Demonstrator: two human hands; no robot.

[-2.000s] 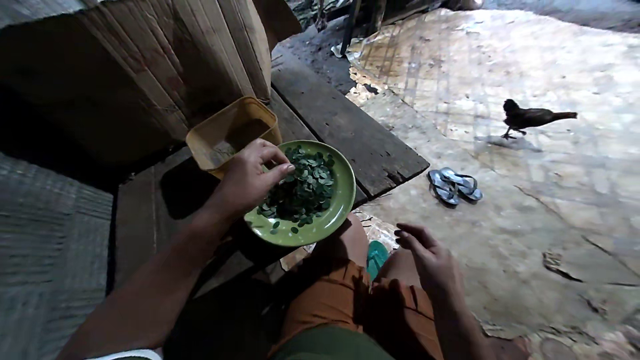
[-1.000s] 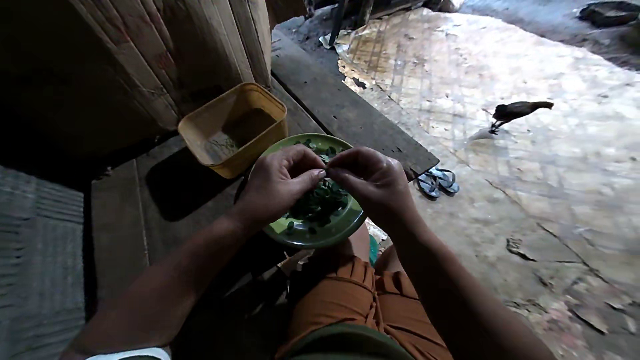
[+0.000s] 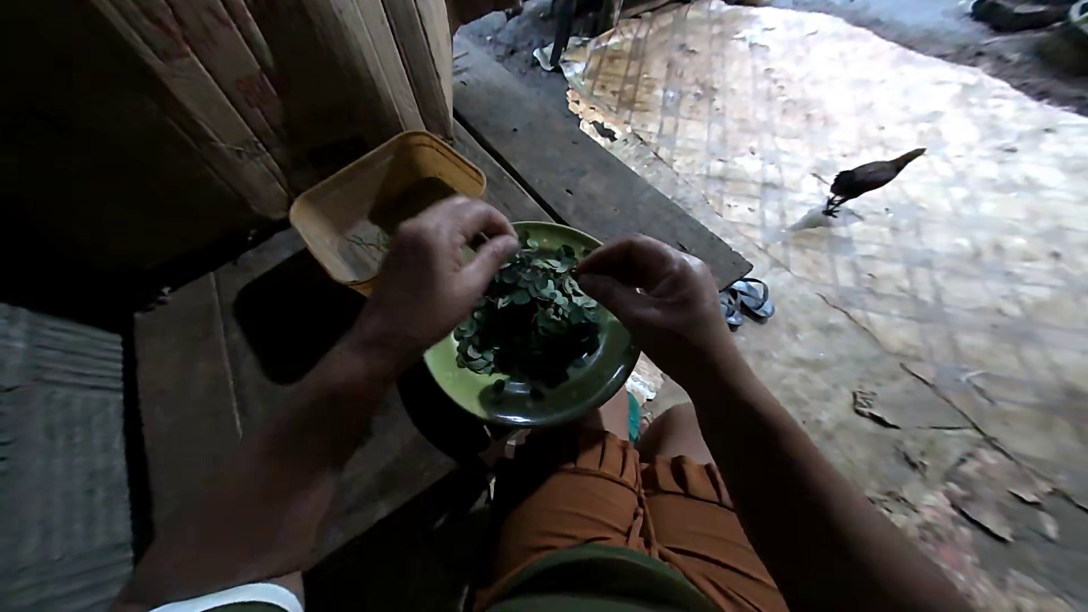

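Observation:
A green plate (image 3: 459,374) bears a heap of small green leaves (image 3: 544,297) and stands low in front of me, close to my knees. My left hand (image 3: 442,272) is over the plate's left side, thumb and forefinger pinched near the leaves. Over the right rim is my right hand (image 3: 659,297), its thumb and fingertips also brought together. Whether either hand holds a leaf or a stem cannot be told. Just beyond my left hand, a yellowish plastic container (image 3: 331,208) has a few thin stems in it.
Wooden boards (image 3: 586,170) run from beside the plate toward the back. A pair of flip-flops (image 3: 752,297) lies on the ground by their corner. A dark bird (image 3: 871,177) stands on the pale ground at right. A wooden plank wall (image 3: 340,76) rises behind the container.
My right hand, away from the plate two seconds ago, came over it to meet my left hand; now the two are apart at opposite sides of the leaves.

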